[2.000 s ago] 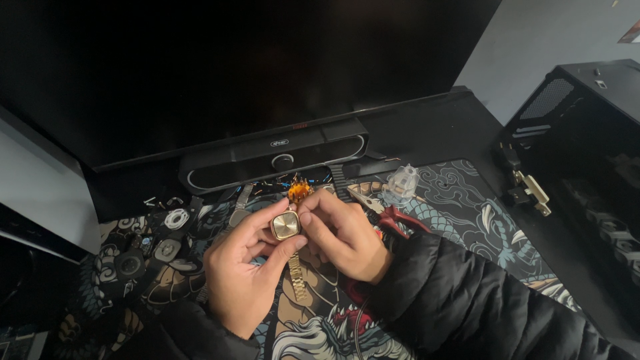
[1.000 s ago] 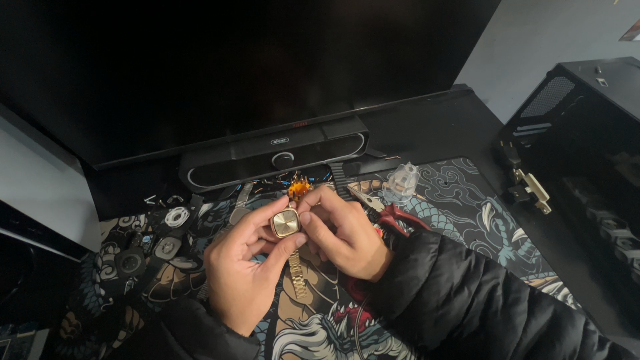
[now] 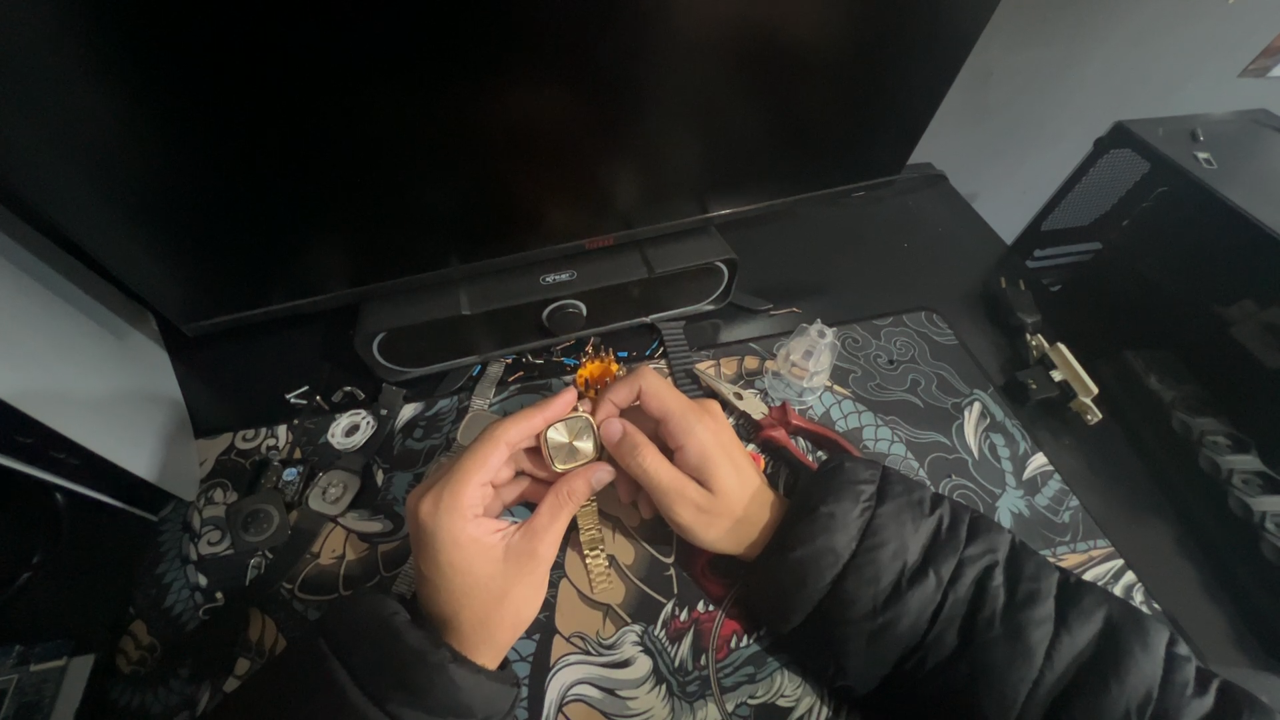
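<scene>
A gold-coloured wristwatch [image 3: 571, 443] with a rounded square case faces up between my hands. My left hand [image 3: 490, 540] grips the case, with the thumb at its lower edge and the fingers behind it. The thumb and bent index finger of my right hand [image 3: 690, 470] are pinched at the case's right side; whether something small is between them is hidden. Below the case a gold metal link band [image 3: 593, 550] hangs or lies over the patterned desk mat; its join to the case is hidden.
Red-handled pliers [image 3: 790, 430] and a clear plastic piece [image 3: 805, 360] lie right of my hands. An orange spiky object [image 3: 598, 372] is just behind them. Watch parts [image 3: 258, 518] and a coiled white cable [image 3: 351, 430] lie left. A soundbar [image 3: 560, 315] stands below the monitor; a computer case [image 3: 1180, 250] is right.
</scene>
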